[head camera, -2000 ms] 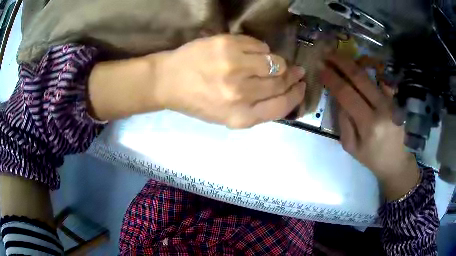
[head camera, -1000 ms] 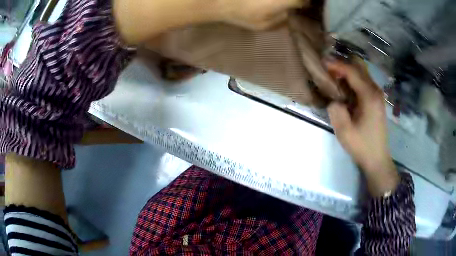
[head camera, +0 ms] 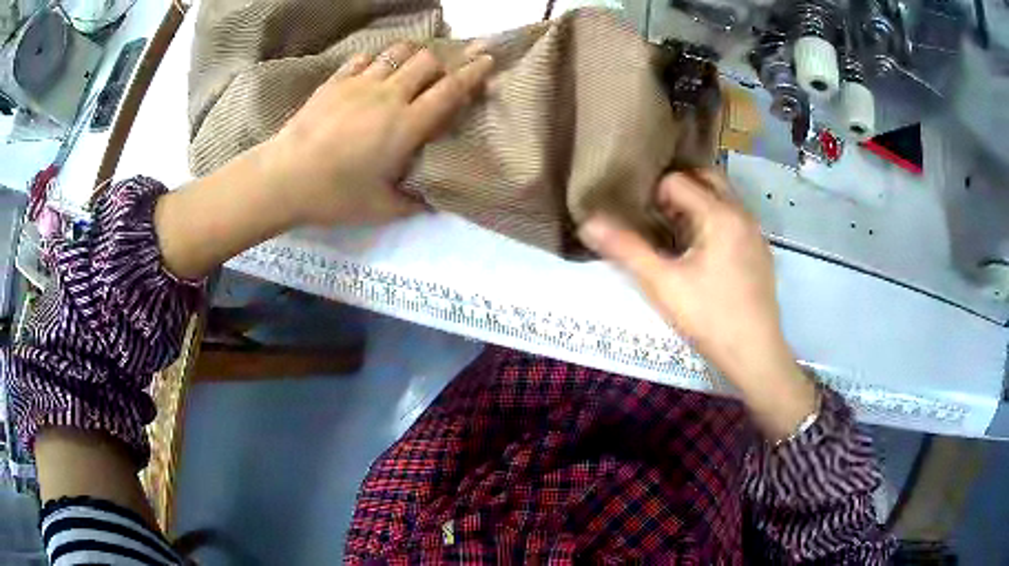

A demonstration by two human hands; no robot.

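Observation:
The brown corduroy garment piece [head camera: 515, 144] lies bunched on the white table, left of and up to the presser foot area [head camera: 688, 75]. My left hand [head camera: 360, 133] lies on top of the cloth with its fingers spread, palm down. My right hand [head camera: 708, 249] holds the right edge of the cloth between thumb and fingers, near a dark fold or opening; the fingertips are partly hidden and slightly blurred. The cloth hides the needle point and most of the needle plate.
The grey-white sewing machine [head camera: 874, 210] fills the upper right, with pale thread spools [head camera: 817, 64] and tension knobs. A yellow-brown block [head camera: 739, 119] sits right of the foot. A printed ruler [head camera: 531, 324] follows the table's front edge. A tool tray [head camera: 116, 88] is at upper left.
The view has shifted. The cloth lies on the table, where it was lifted and stretched a second ago. My left hand has come down onto it; my right hand is still at its right edge.

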